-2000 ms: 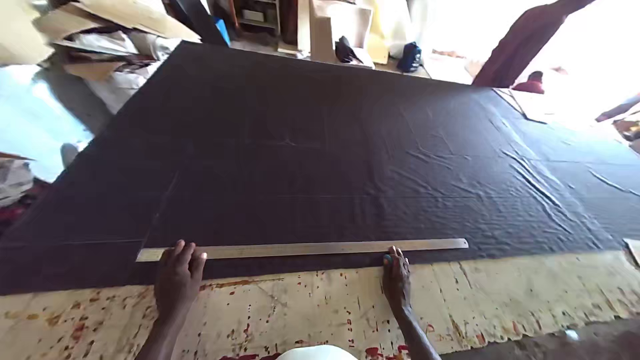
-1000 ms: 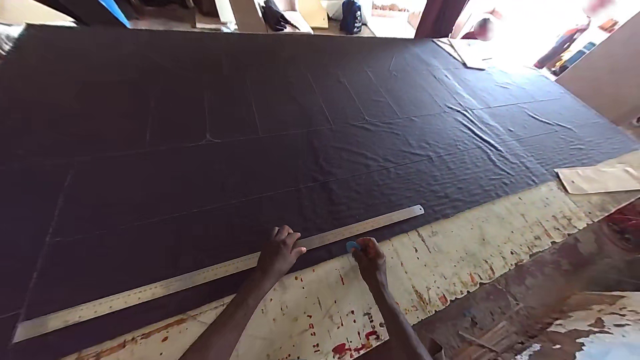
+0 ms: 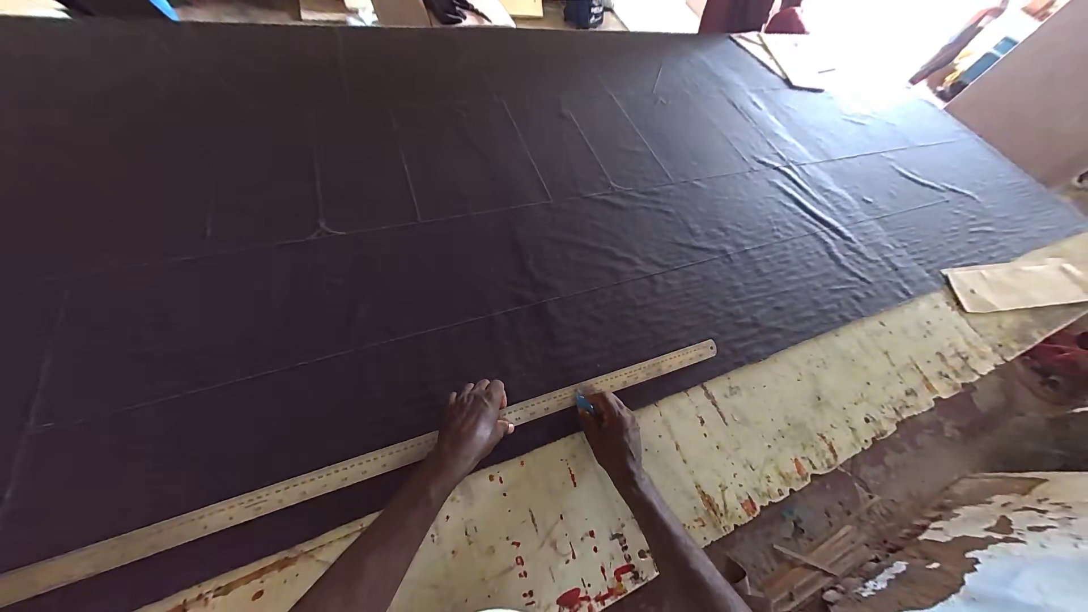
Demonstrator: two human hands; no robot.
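A long metal ruler point(image 3: 357, 463) lies slantwise on dark cloth point(image 3: 408, 280) near the table's front edge. My left hand point(image 3: 472, 425) presses on the ruler right of its middle, fingers slightly spread. My right hand point(image 3: 612, 429) pinches a small blue piece, perhaps tailor's chalk point(image 3: 584, 402), against the ruler's lower edge. Thin pale lines, some straight and some ending in small curves, mark the cloth. The ruler's left end runs out of view.
Stained pale sheeting point(image 3: 722, 450) covers the table's front edge. A brown paper piece point(image 3: 1020, 285) lies at the right, and flat pieces point(image 3: 795, 64) rest at the far right corner. Beyond the far edge are a dark bag point(image 3: 583, 12) and a person's dark red clothing point(image 3: 735, 15).
My right hand, flat on the ruler at first, now holds the blue piece at its edge. My left hand has moved right along the ruler. The view has turned.
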